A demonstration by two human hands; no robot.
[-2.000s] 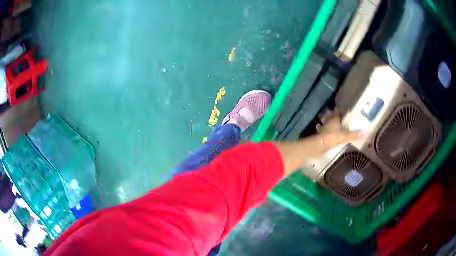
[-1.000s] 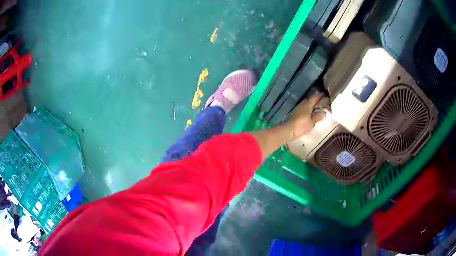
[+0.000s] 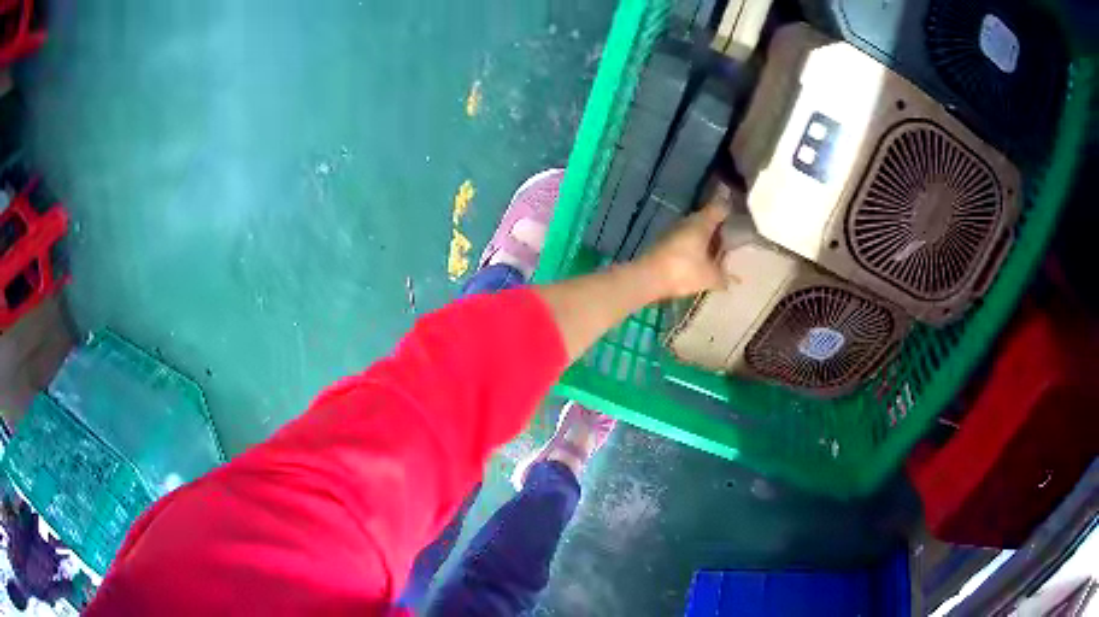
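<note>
A tan fan unit [image 3: 733, 307] with a round slotted grille and a pale centre cap lies low in a green mesh crate [image 3: 651, 416]. My left hand [image 3: 689, 256] reaches in from the lower left, in a red sleeve, and grips this fan's upper end at the handle. Some of the fingers are hidden by the fan. A second tan fan unit [image 3: 832, 157], with a small dark panel and two white squares, lies against it on the upper right. My right hand is not in view.
Dark grey fan units [image 3: 675, 145] stand in the crate beside the tan ones. Another dark fan [image 3: 952, 48] is at top right. A red bin [image 3: 1000, 434] and a blue bin [image 3: 795, 593] are near the crate. Green crates [image 3: 121, 416] lie at left. Two pink shoes are on the floor.
The view has shifted, so the crate sits further left. My left hand has moved to the lower tan fan's handle end. That fan has shifted slightly away from the second tan fan.
</note>
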